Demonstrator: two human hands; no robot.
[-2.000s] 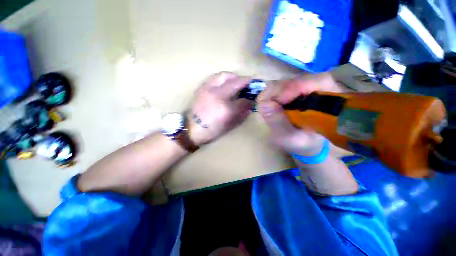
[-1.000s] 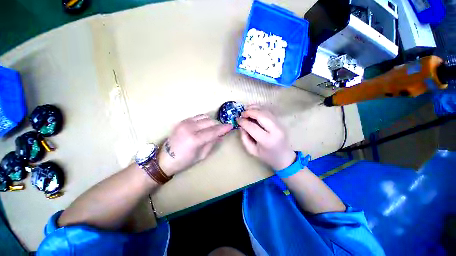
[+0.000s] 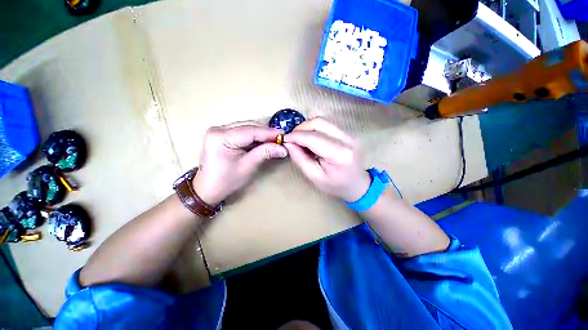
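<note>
A round black unit [image 3: 287, 120] with silvery details lies on the cardboard mat just beyond my fingertips. A fingertip-sized orange-gold cylindrical component [image 3: 280, 138] is between the fingertips of both hands, at the near side of the unit. My left hand [image 3: 240, 156] pinches it from the left with thumb and forefinger. My right hand [image 3: 325, 155], with the blue wrist strap [image 3: 371, 191], meets it from the right; its fingertips also touch the component. The fingers hide part of the unit's near edge, and any thin wire between the two cannot be made out.
Several round units [image 3: 64, 149] are grouped at left beside a blue bin [image 3: 16, 126]. A blue bin [image 3: 403, 55] of white parts stands beyond the right hand. The orange screwdriver [image 3: 516, 87] hangs at right before a pale metal device [image 3: 465, 69]. A cord curves along the mat's right edge.
The orange screwdriver, held by my right hand two seconds ago, hangs free at right. My fingers have moved from the unit onto the small orange component at its near side.
</note>
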